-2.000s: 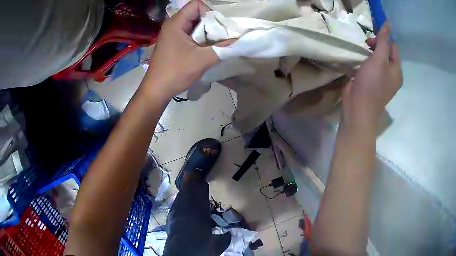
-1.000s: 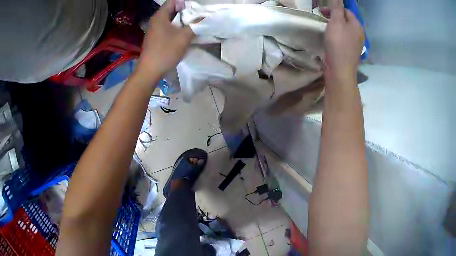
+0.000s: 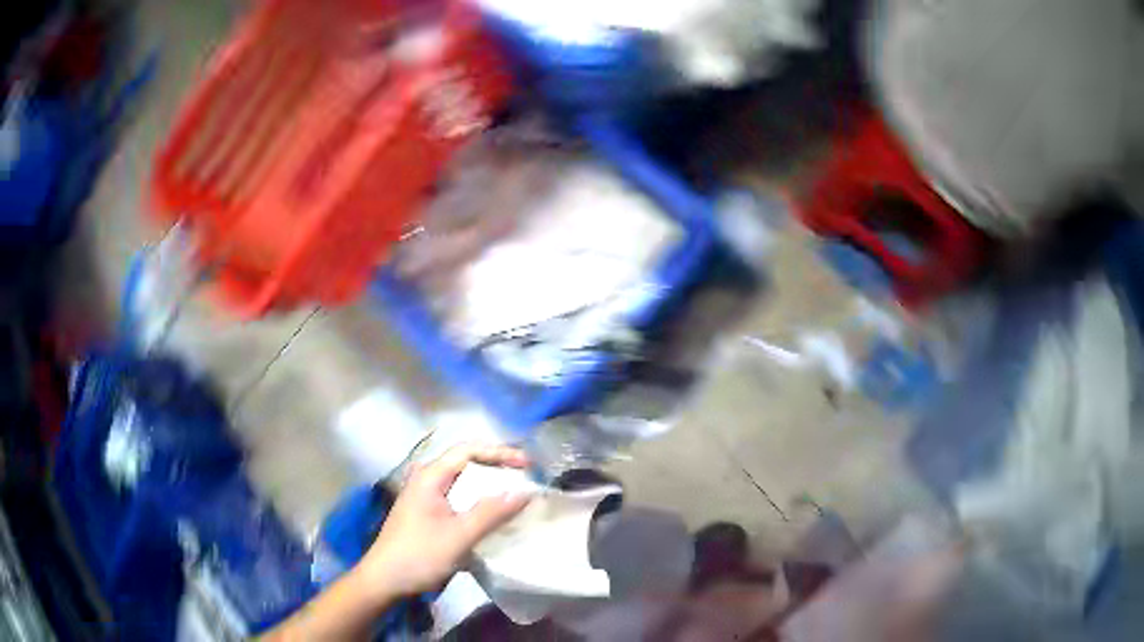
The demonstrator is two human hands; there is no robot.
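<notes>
The view is strongly blurred. My left hand (image 3: 433, 533) comes in from the bottom left and is closed on a cream fabric piece (image 3: 540, 546), with the thumb on top of it. The piece has a curved edge and hangs to the right of my fingers. More cloth in brown and grey tones lies beside it along the bottom edge. A blurred pinkish shape at the lower right may be my right hand or forearm; its fingers cannot be made out.
A blue-edged container (image 3: 439, 364) with white cloth (image 3: 552, 270) inside stands on the floor ahead. A red plastic basket (image 3: 307, 163) is at its upper left. A red plastic object (image 3: 891, 213) is at the right. Blue items (image 3: 163, 489) lie at the left. Scraps litter the tiled floor.
The view has swung left to the floor containers. The cloth bundle stretched between both hands is no longer seen so; my left hand is now low, holding a cream piece.
</notes>
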